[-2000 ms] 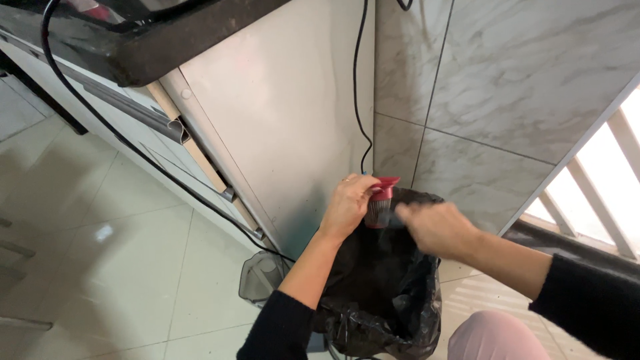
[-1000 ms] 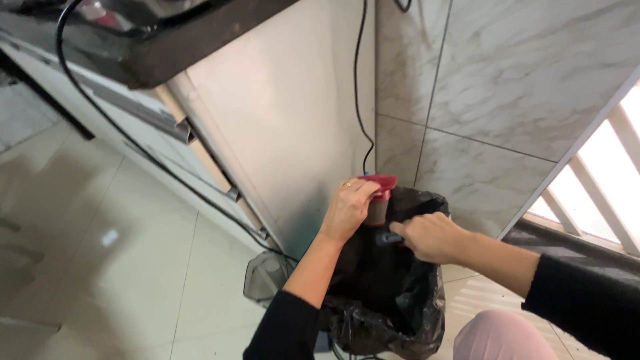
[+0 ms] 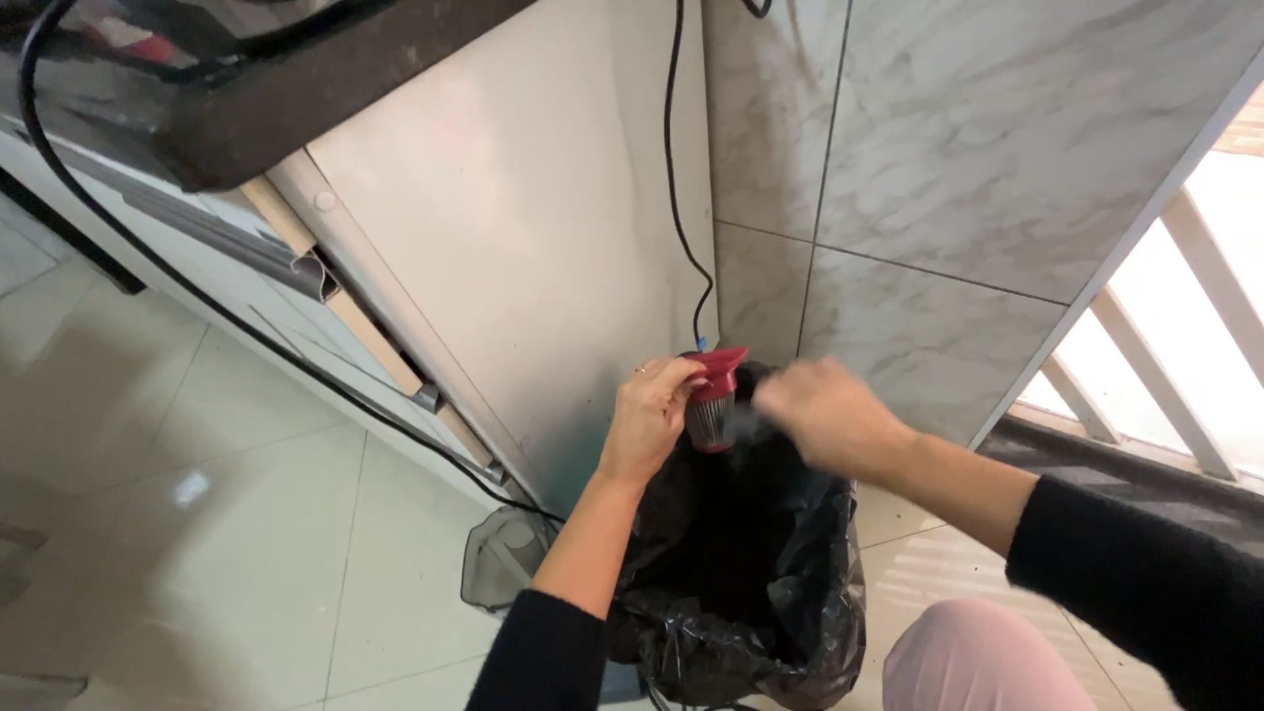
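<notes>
My left hand (image 3: 647,420) grips the red rim of a vacuum cleaner filter (image 3: 713,400), its pleated grey part hanging down over the bin. The trash bin lined with a black plastic bag (image 3: 839,602) stands below both hands. Just right of the filter is my right hand (image 3: 825,415), its fingers curled and blurred by motion. A dark, blurred shape lies between its fingers and the filter; what it is cannot be told in this view.
A clear grey plastic dust container (image 3: 499,563) lies on the floor left of the bin. A white cabinet (image 3: 513,227) with a dark countertop (image 3: 346,79) stands at the left, crossed by a black cable (image 3: 286,351). Marble-look tiles (image 3: 938,158) and a white railing (image 3: 1200,276) are at the right.
The filter's pleated side shows more plainly than one second ago. My right hand, which held a small dark tool below the filter then, has moved up beside it.
</notes>
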